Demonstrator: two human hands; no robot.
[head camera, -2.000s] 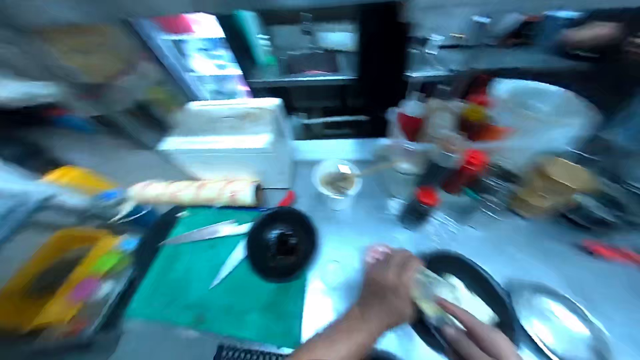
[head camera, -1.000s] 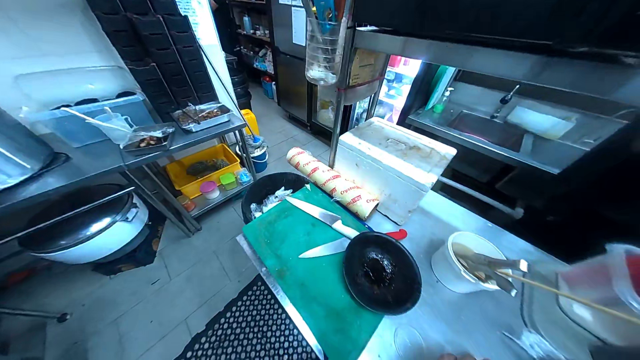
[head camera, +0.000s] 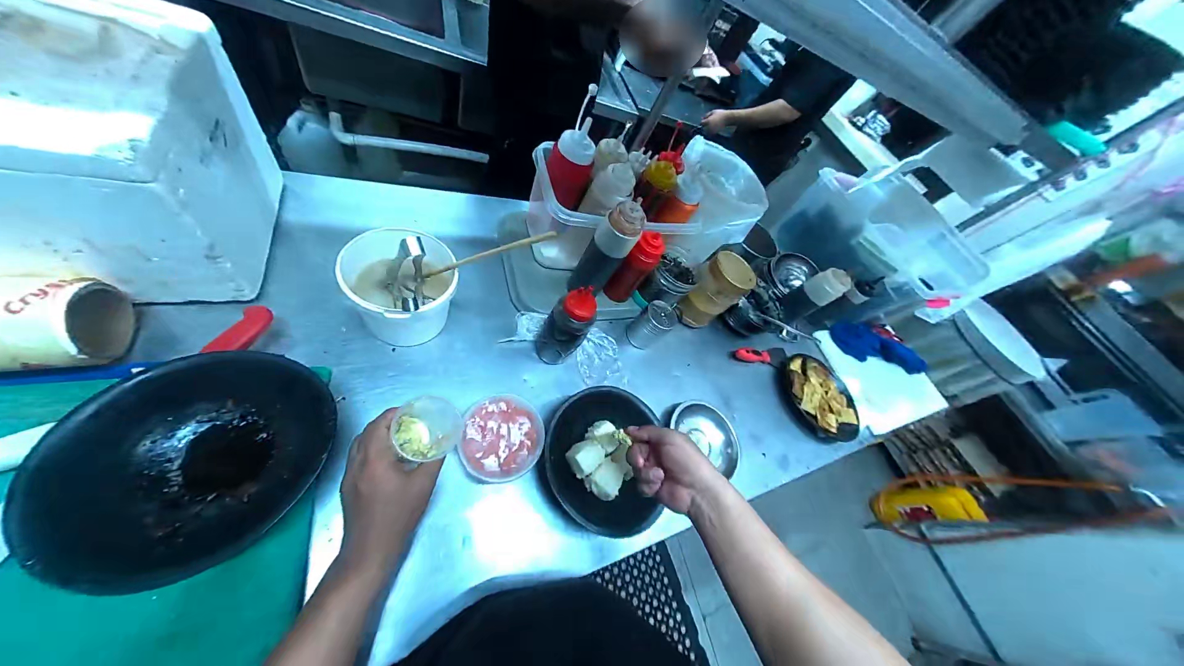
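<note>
My left hand (head camera: 393, 472) grips a small clear plastic cup (head camera: 425, 428) with yellowish chopped food in it. Right of the cup stands a round tub of pink food (head camera: 501, 438) on the steel counter. A black bowl (head camera: 606, 529) holds several pale white chunks (head camera: 598, 461). Over that bowl's right side, my right hand (head camera: 668, 467) pinches a bit of yellowish food between thumb and fingertips. A small round metal dish (head camera: 705, 437) lies just beyond the right hand.
Left are a large black oval dish (head camera: 176, 546) on a green cutting board (head camera: 250, 592), a cardboard-core roll (head camera: 65, 321) and a foam box (head camera: 120, 213). Behind stand a white tub (head camera: 398, 319) with tongs, sauce bottles (head camera: 606, 250) and jars. Another person's arm (head camera: 758, 115) shows farther back.
The view has swung right from the cutting board. Both hands are plainly in view now; the left one holds the small cup, and the right one is over the black bowl.
</note>
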